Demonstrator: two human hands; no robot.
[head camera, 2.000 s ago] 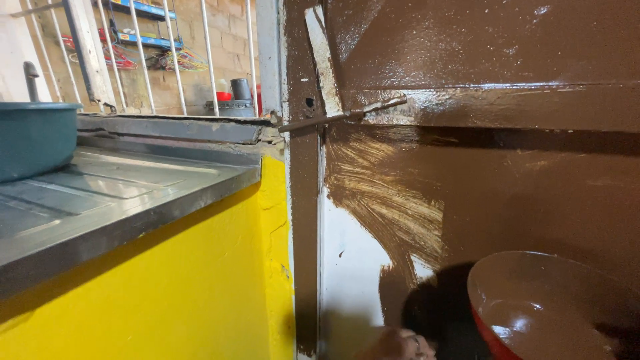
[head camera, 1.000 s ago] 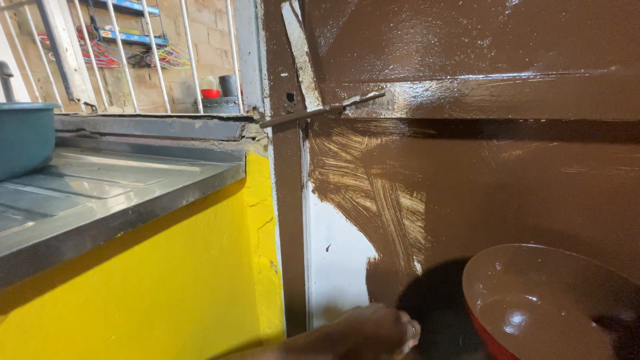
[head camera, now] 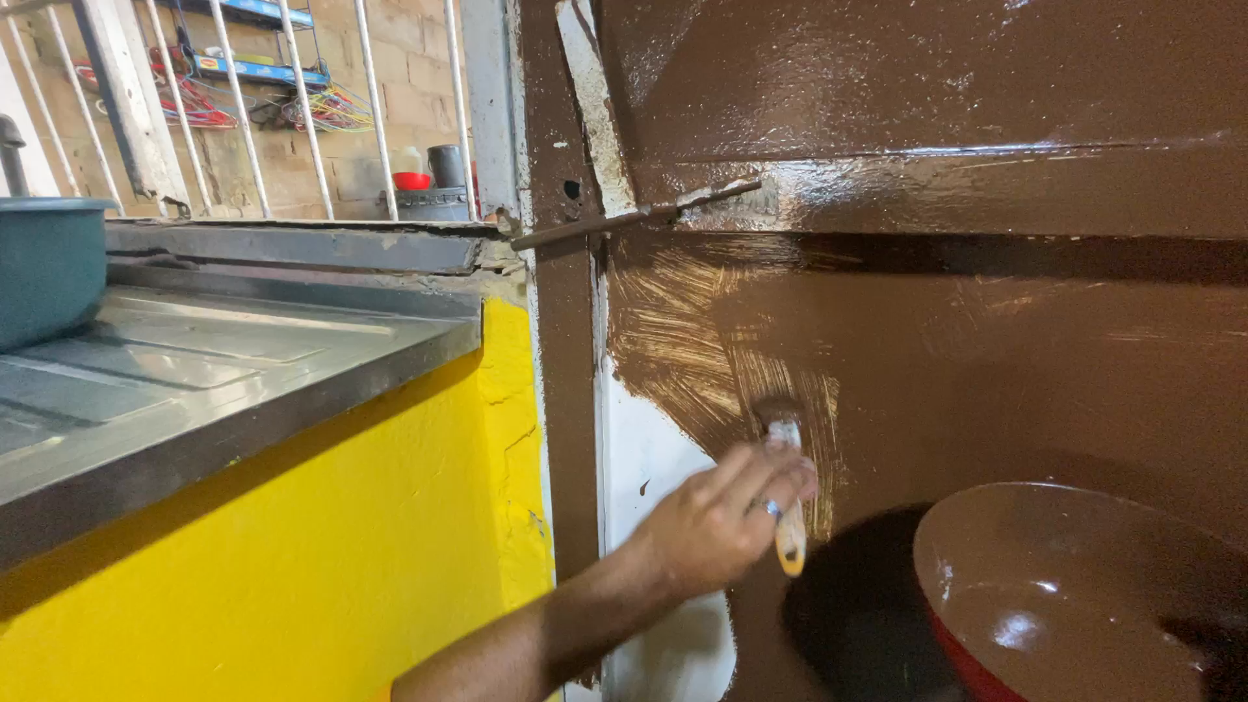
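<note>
My left hand, with a ring on one finger, holds a paintbrush by its pale, yellow-ended handle. The brush head points up, against the panel, which is coated in glossy brown paint. Streaky, thin paint strokes surround the bristles, and a white patch of panel shows left of and below the hand. At lower right stands a red bowl, its inside coated in brown paint; what supports it is out of frame. My right hand is not in view.
A brown rod juts across the panel below a whitish strip. At left are a steel draining board with a blue-green basin, a yellow wall and white window bars.
My left hand has risen from the bottom edge onto the streaked paint, and its brush is now visible. The streaked area reaches farther down and right than two seconds ago.
</note>
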